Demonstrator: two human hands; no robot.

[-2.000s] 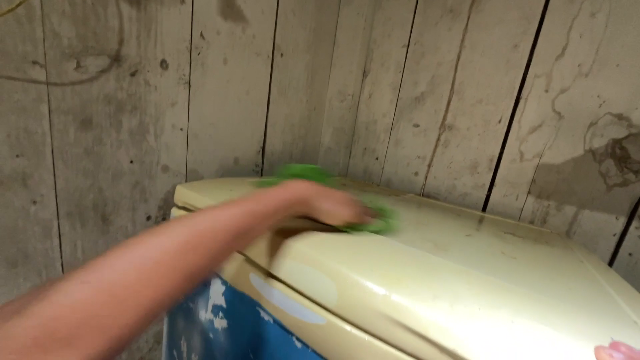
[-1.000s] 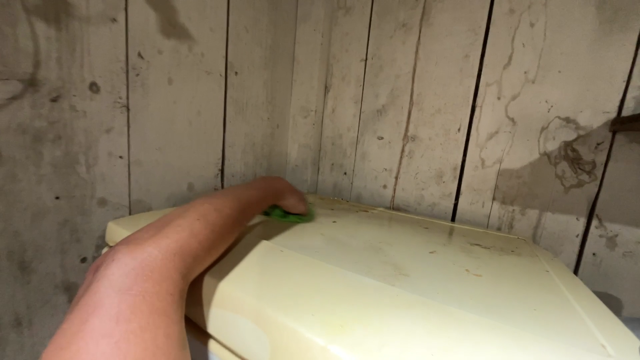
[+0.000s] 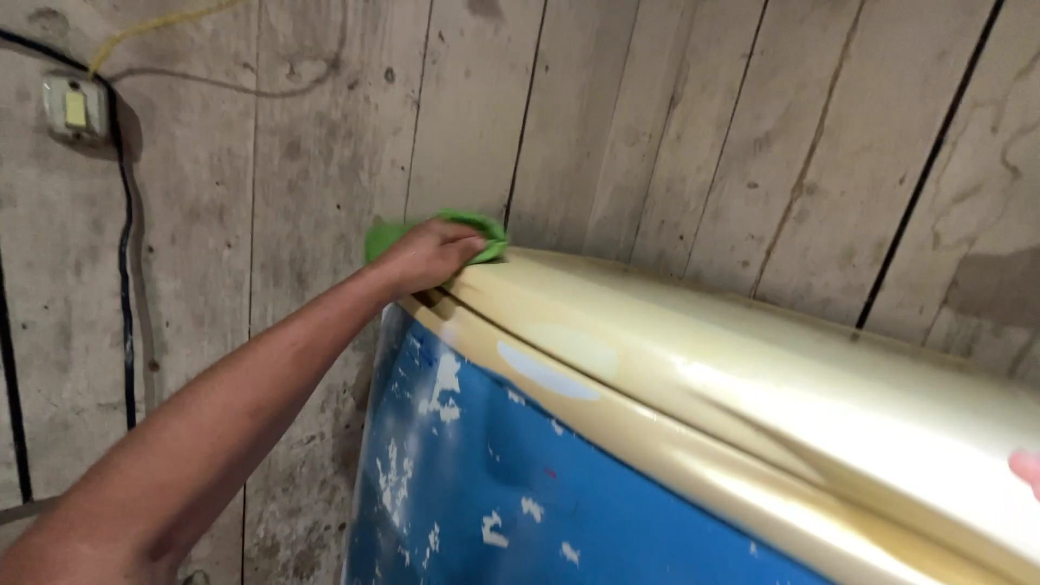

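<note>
My left hand (image 3: pixel 435 253) grips a green cloth (image 3: pixel 473 221) at the far left corner of a cream plastic lid (image 3: pixel 650 317). The cloth bunches around the fingers and hangs over the corner, slightly blurred. Beneath the lid is a cream rim, and below that a blue body (image 3: pixel 601 496) with chipped patches of paint. Only a fingertip of my right hand (image 3: pixel 1027 470) shows at the right edge, over the lid; whether it holds anything is hidden.
A wall of weathered wooden planks (image 3: pixel 325 162) stands close behind and left of the lidded container. A light switch (image 3: pixel 77 110) is mounted on it at the upper left, with a black cable (image 3: pixel 126 244) running down and a yellow cord (image 3: pixel 154 26) above.
My left hand with the green cloth has moved from the lid's back edge to its left corner. My right fingertip, out of view one second ago, shows again. The view has shifted left.
</note>
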